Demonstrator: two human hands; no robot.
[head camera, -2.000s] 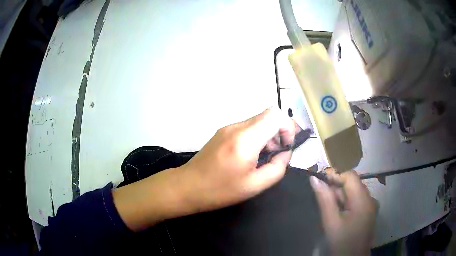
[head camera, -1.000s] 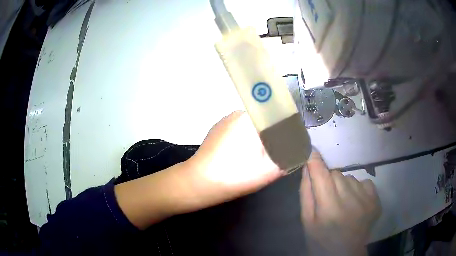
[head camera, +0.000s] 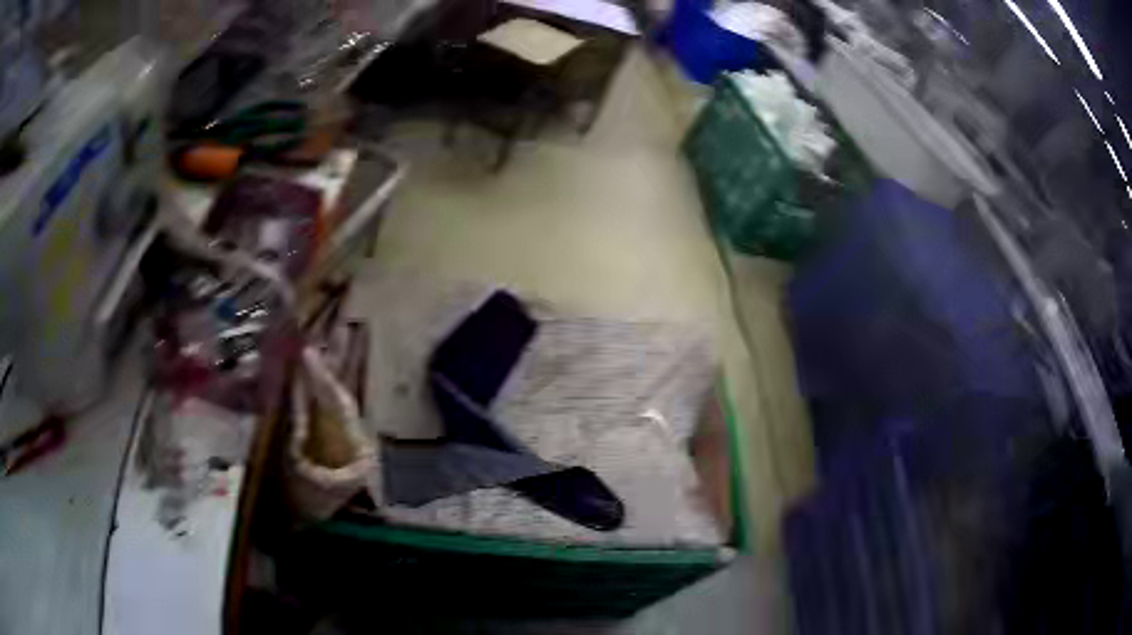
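Neither of my hands is in view; the frame is blurred by motion. Nearest in front is a crate with a green rim (head camera: 534, 555) and a pale cloth lining (head camera: 608, 397). Dark pieces of cloth (head camera: 487, 354) lie loosely on the lining, one crossing a greyer strip (head camera: 453, 471). The denim at the needle and the lamp are out of the picture.
At left, a white machine head (head camera: 62, 248) with blue lettering stands by the table edge (head camera: 174, 546), with blurred small items. A green crate (head camera: 757, 186) with white material stands on the floor (head camera: 559, 223). Blue cloth (head camera: 906, 310) is at right. A dark table or stool is beyond.
The view has swung away from the sewing table to the crate and floor. Both hands, the lamp and the denim being worked have left the picture.
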